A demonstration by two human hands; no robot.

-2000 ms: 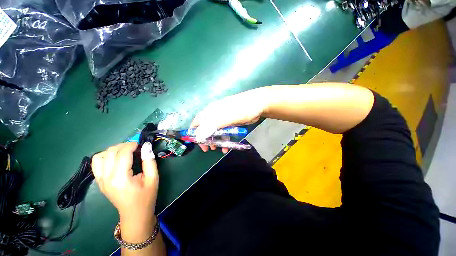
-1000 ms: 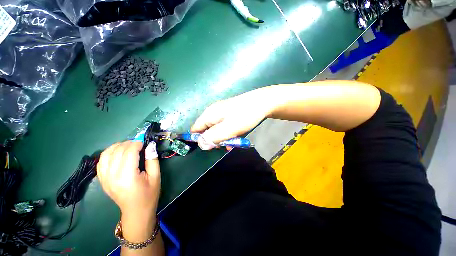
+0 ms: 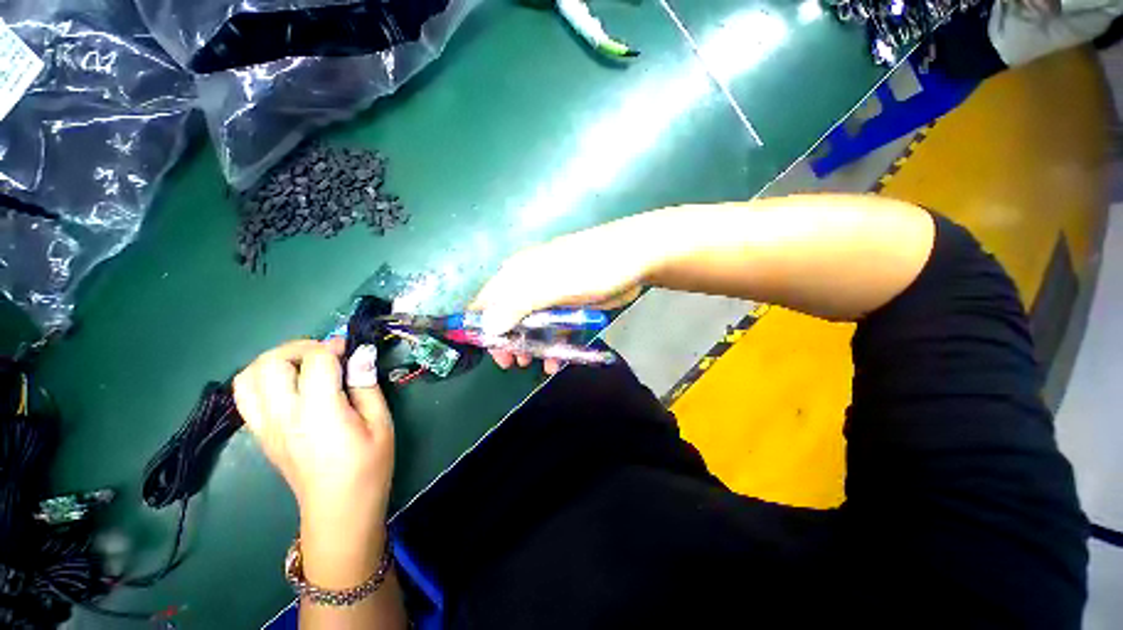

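My left hand (image 3: pixel 323 412), with a whitish cover on the thumb, holds the black housing (image 3: pixel 367 322) of a cable assembly. The black coiled cord (image 3: pixel 197 446) lies to the left of that hand. A small green circuit board (image 3: pixel 432 356) with thin wires hangs at the right of the housing. My right hand (image 3: pixel 542 302) grips red-and-blue-handled pliers (image 3: pixel 569 322), a film-wrapped handle below the blue one. The plier jaws point left and reach the housing; what they grip is too small to tell.
A pile of small black pieces (image 3: pixel 323 197) lies on the green mat (image 3: pixel 517 135) beyond my hands. Plastic bags (image 3: pixel 105 135) are at the upper left. A harness pile (image 3: pixel 49 554) is at the lower left. Pale-handled pliers (image 3: pixel 595 27) lie at the top. Another person's sleeve (image 3: pixel 1059 27) shows top right.
The plier handles are spread apart now, as two seconds ago; one second ago they looked closed together. My left hand stays on the housing with little movement.
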